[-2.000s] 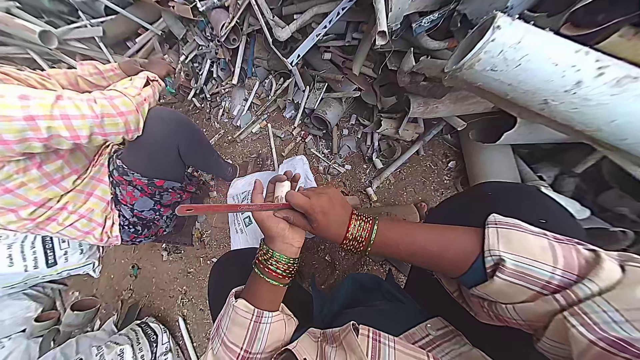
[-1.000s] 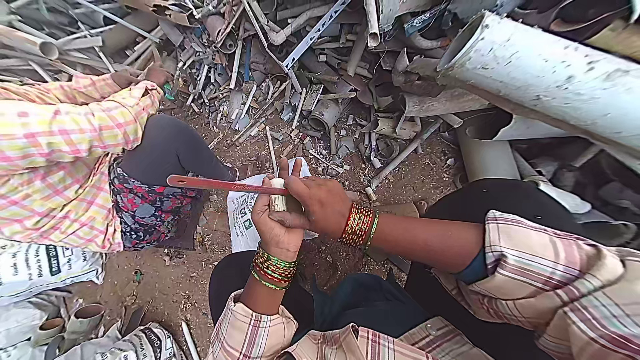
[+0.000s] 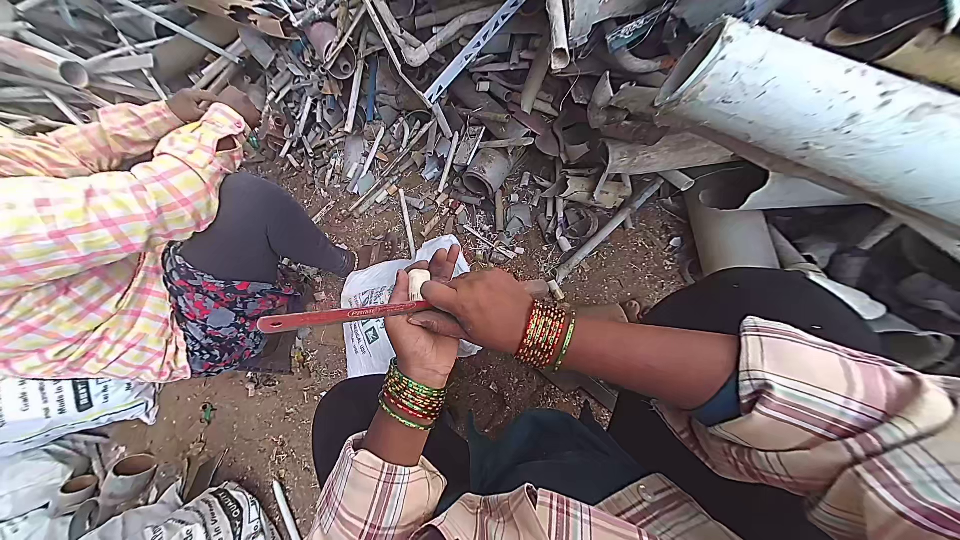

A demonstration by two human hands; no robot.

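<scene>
My left hand (image 3: 422,330), with green and red bangles at the wrist, holds a short whitish plastic pipe piece (image 3: 418,285) in its raised fingers. My right hand (image 3: 484,307) grips one end of a red hacksaw blade (image 3: 337,316), which lies across my left palm against the pipe piece and points left. The hands meet over a white woven sack (image 3: 358,349) on the ground. My right fingers partly cover the pipe piece.
A co-worker in a checked shirt (image 3: 97,232) sits at the left, hands at a pile of scrap plastic pipes (image 3: 487,169). A large white pipe (image 3: 832,112) juts in at the right. Printed sacks (image 3: 75,405) and short pipe pieces (image 3: 133,469) lie at the lower left.
The pipe piece and the blade have shifted in my hands, and the blade's free end has dipped lower since one second ago. Both hands remain close together.
</scene>
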